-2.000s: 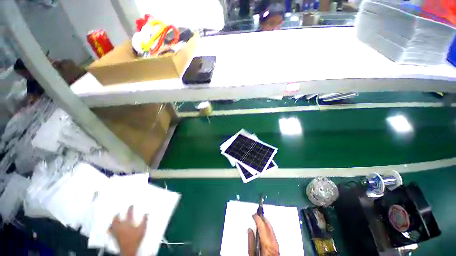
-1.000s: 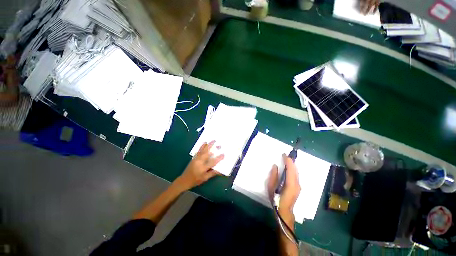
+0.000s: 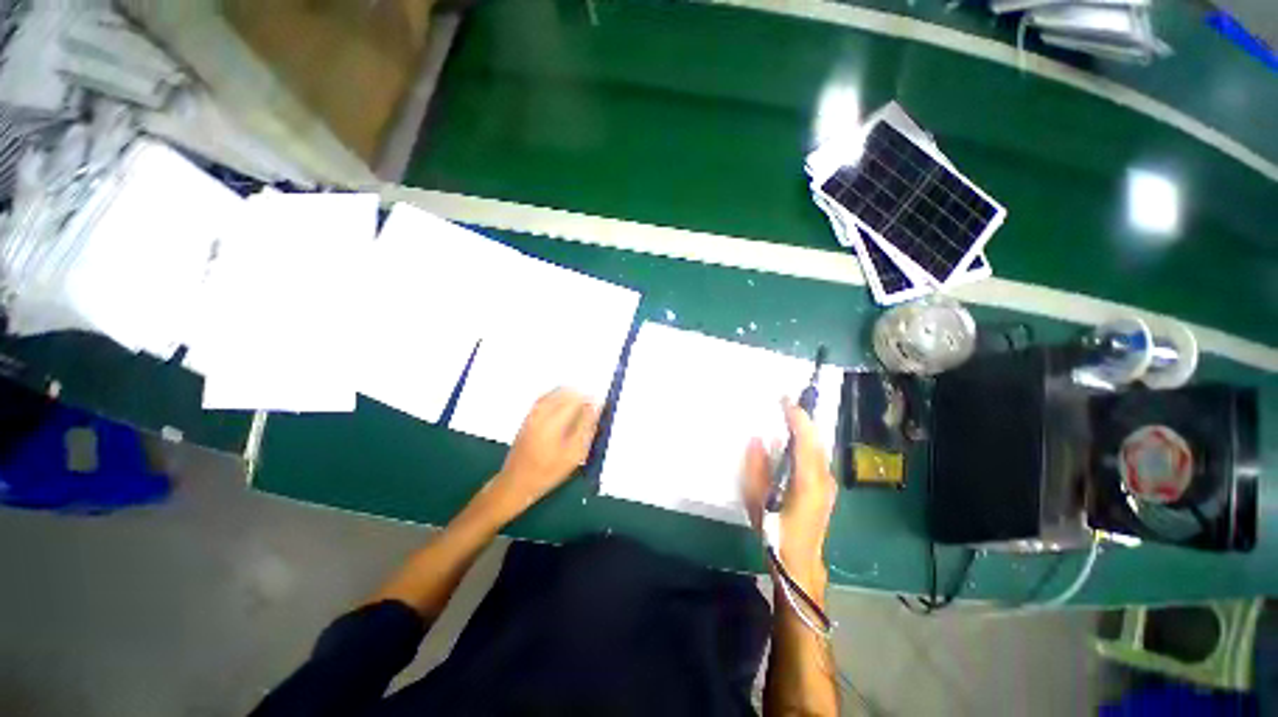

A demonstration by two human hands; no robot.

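Note:
My right hand (image 3: 793, 483) holds a dark soldering iron (image 3: 789, 455), tip pointing up and away, over a white-backed solar panel (image 3: 673, 420) lying in front of me. My left hand (image 3: 555, 437) rests with curled fingers at the near right edge of another white panel (image 3: 540, 357), just left of that one. Whether its fingers grip the panel edge is hard to tell. More white panels (image 3: 294, 301) overlap to the left. A cord loops at my right wrist.
Right of the panels are a stand with a yellow pad (image 3: 877, 465), a silvery round dish (image 3: 925, 333), a black box (image 3: 990, 448), spools (image 3: 1118, 350) and a fan (image 3: 1156, 465). Dark gridded panels (image 3: 911, 196) lie on the green conveyor. Blue crate (image 3: 84, 460) at lower left; green stool (image 3: 1184, 644) at lower right.
The view has shifted. The panels by my left hand now spread leftward, meeting the left group. My left fingers have gone from spread to curled. The iron stays in my right hand.

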